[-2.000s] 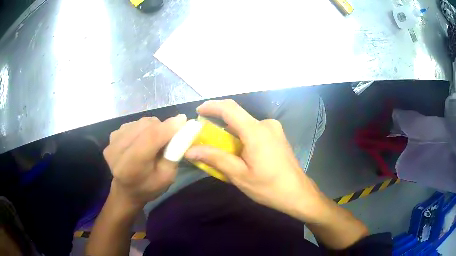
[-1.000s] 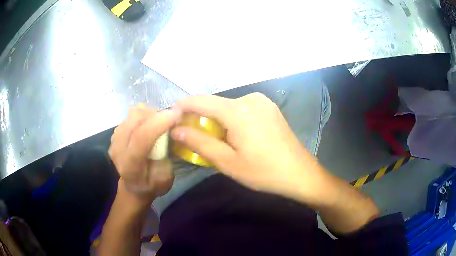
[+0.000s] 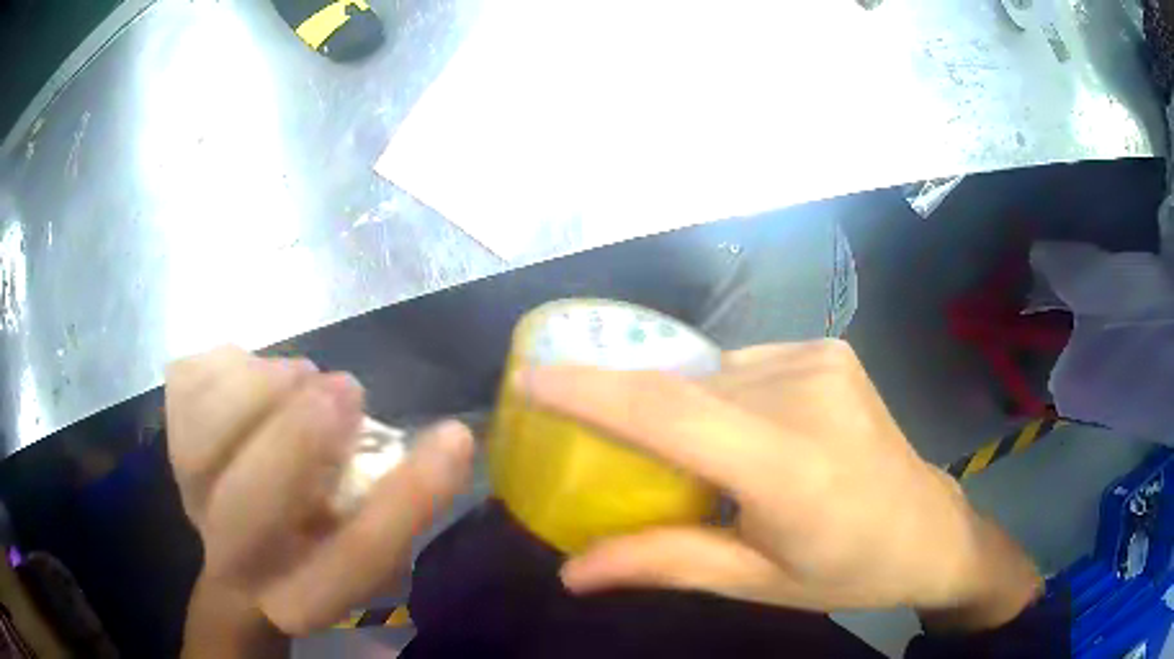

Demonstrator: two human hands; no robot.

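My right hand (image 3: 785, 476) grips a wide, glossy yellow tape roll (image 3: 592, 476) over the lap, fingers on top and thumb below. The roll's pale core with green print faces up. My left hand (image 3: 277, 476) is to the left of the roll, apart from it, blurred, with its fingers curled. A white finger wrap (image 3: 371, 461) shows between its curled fingers and another digit. Which digit wears it is hidden. A faint clear strip may span the gap to the roll; blur leaves this unsure.
A white paper sheet (image 3: 618, 116) lies overexposed on the shiny metal bench (image 3: 328, 251). A black handle with yellow bands (image 3: 337, 26) lies at the top left. Red stool legs (image 3: 1004, 341), black-yellow floor tape (image 3: 998, 453) and blue plastic bins (image 3: 1120, 566) are at the right.
My hands have moved apart from their close contact around the roll and wrap. The left has gone left and down, the right has gone right and down with the roll. The roll's printed core now shows.
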